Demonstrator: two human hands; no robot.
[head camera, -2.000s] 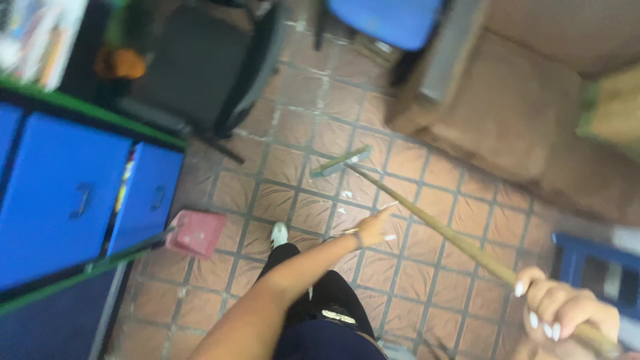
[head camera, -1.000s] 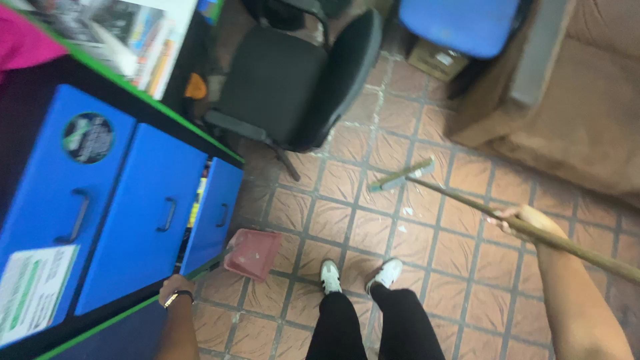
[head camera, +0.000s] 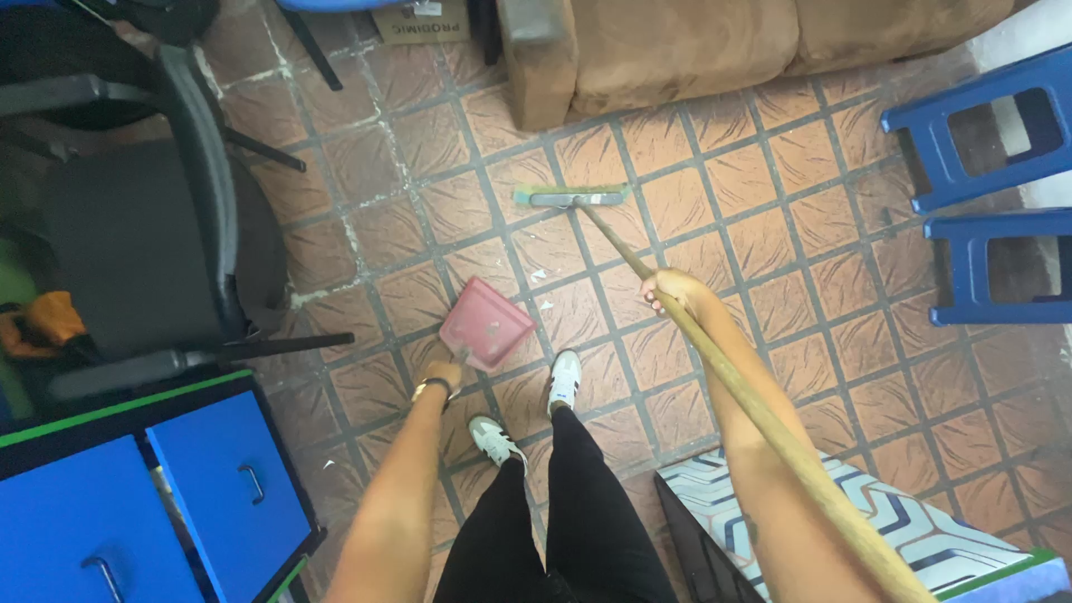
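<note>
My right hand (head camera: 674, 291) grips the wooden handle of a broom (head camera: 754, 402), low on the shaft. The broom's head (head camera: 578, 198) lies on the tiled floor, bristles pointing away from me. My left hand (head camera: 444, 377) is closed around the short handle of a pink dustpan (head camera: 487, 325), which is at floor level left of my feet. Small white scraps (head camera: 538, 275) lie on the tiles between the dustpan and the broom head.
A black office chair (head camera: 151, 243) and a blue drawer cabinet (head camera: 234, 486) stand at left. A brown sofa (head camera: 678, 50) and a cardboard box (head camera: 423, 23) are at the far side. Blue plastic stools (head camera: 930, 151) stand at right, a patterned surface (head camera: 904, 511) at lower right.
My left hand was by the cabinet drawers a second ago; now it holds the dustpan, which has moved away from the cabinet. My right hand still holds the broom. The view has turned.
</note>
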